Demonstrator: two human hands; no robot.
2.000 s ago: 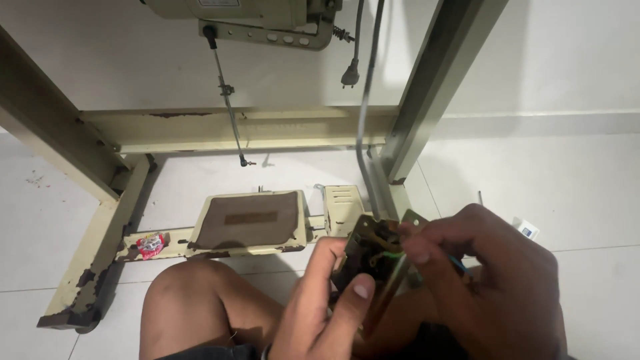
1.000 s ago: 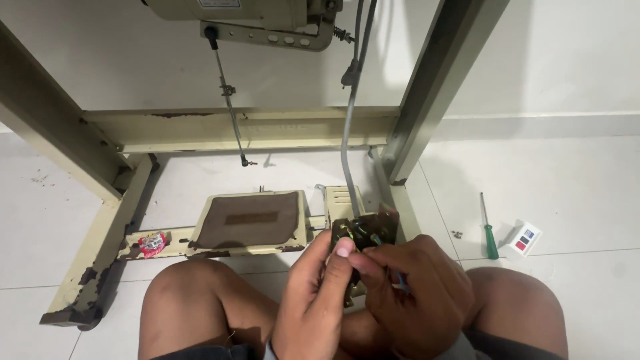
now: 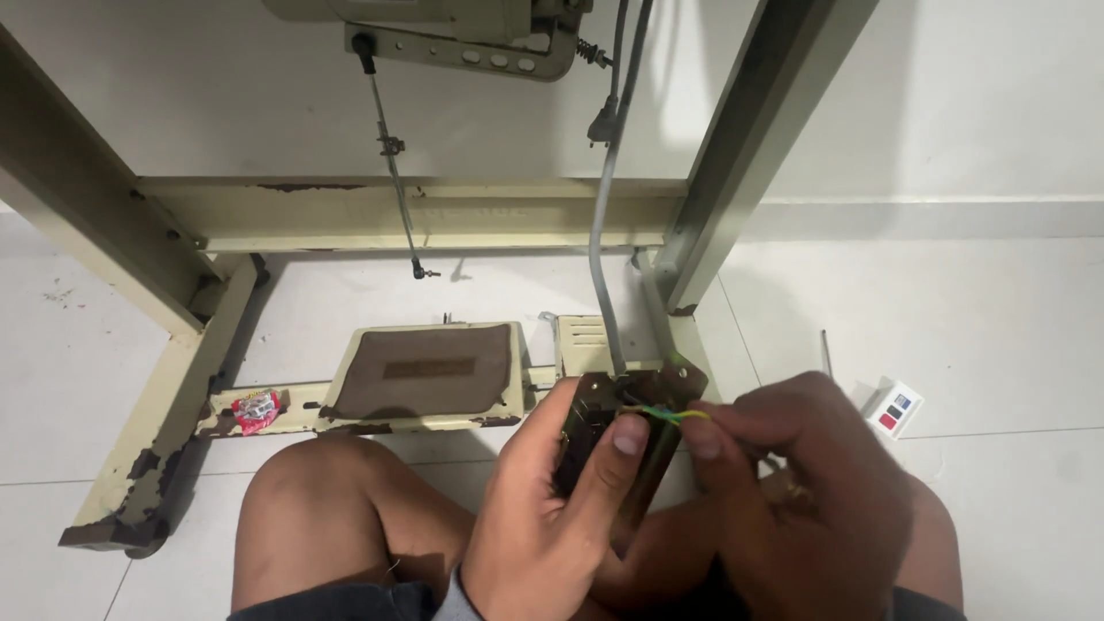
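My left hand [image 3: 561, 509] grips a dark metal switch housing [image 3: 660, 461] by its left side, the thumb lying across its open interior. A grey cable [image 3: 602, 233] comes down from above into the top of the housing. Between the thumb and fingertips of my right hand [image 3: 802, 483] is the end of a green-and-yellow wire [image 3: 673, 416], drawn out to the right from the housing. Other wires and parts inside are small and partly hidden by my fingers. Behind the housing lies a cream vented cover [image 3: 580, 338].
Around me stands a chipped cream metal frame [image 3: 431, 216] with a brown-topped foot pedal [image 3: 431, 371]. A motor [image 3: 466, 21], a linkage rod [image 3: 393, 172] and a black plug [image 3: 603, 123] hang above. A red wrapper [image 3: 256, 410] rests on the crossbar, a white switch box [image 3: 893, 409] on the floor.
My right hand has moved right from beside my left thumb, and the green-and-yellow wire now shows stretched between the hands. It hides most of the green-handled screwdriver seen a second ago.
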